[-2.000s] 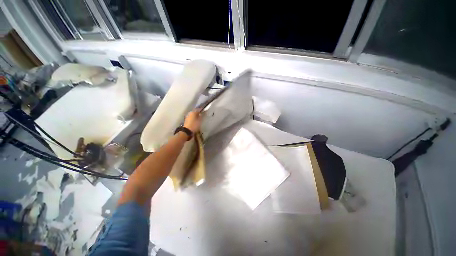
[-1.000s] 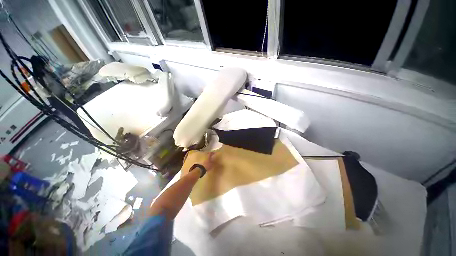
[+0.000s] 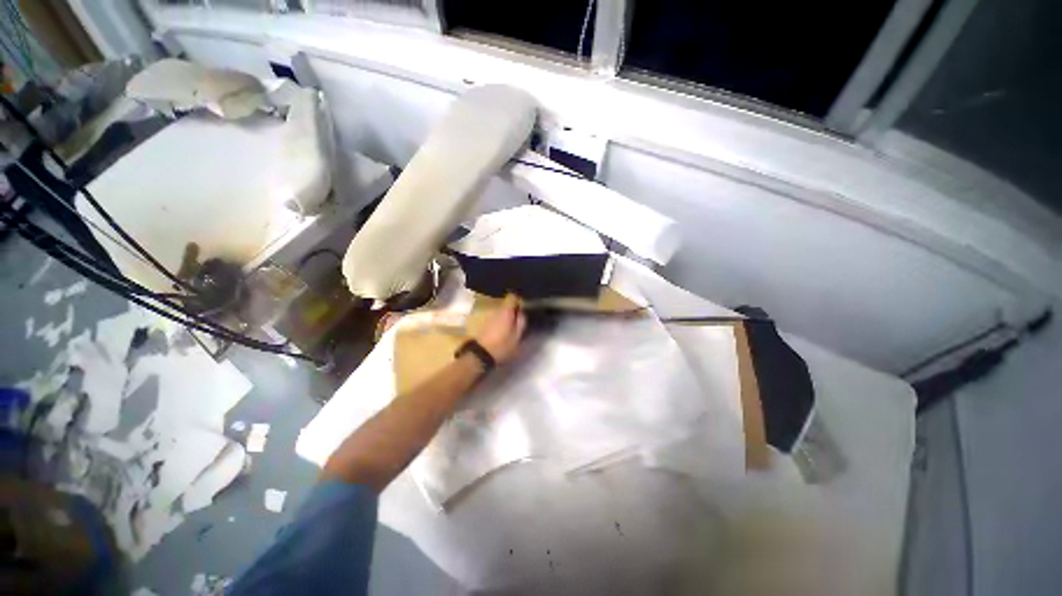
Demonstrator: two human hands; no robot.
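My left hand [image 3: 503,328], with a dark wristband, is closed on the upper edge of a white sheet [image 3: 582,390] on the pressing table. The sheet is blurred, with a dark, thin edge running right from the fingers. Under and left of it lies a tan piece [image 3: 429,359]. A black garment panel [image 3: 536,276] lies just behind the hand, partly under the sheets. More white sheets stick out towards the front. My right hand is not in view.
A cream padded pressing arm [image 3: 437,192] stands at the back left, with a long white padded piece beside it. At right lie a black panel [image 3: 783,384] and a tan strip [image 3: 753,402]. White scraps [image 3: 163,431] cover the floor at left.
Earlier my left hand held a folded bundle near the pressing arm, then rested on the spread tan piece. Now it grips a white sheet that covers much of the tan. The camera view has shifted.
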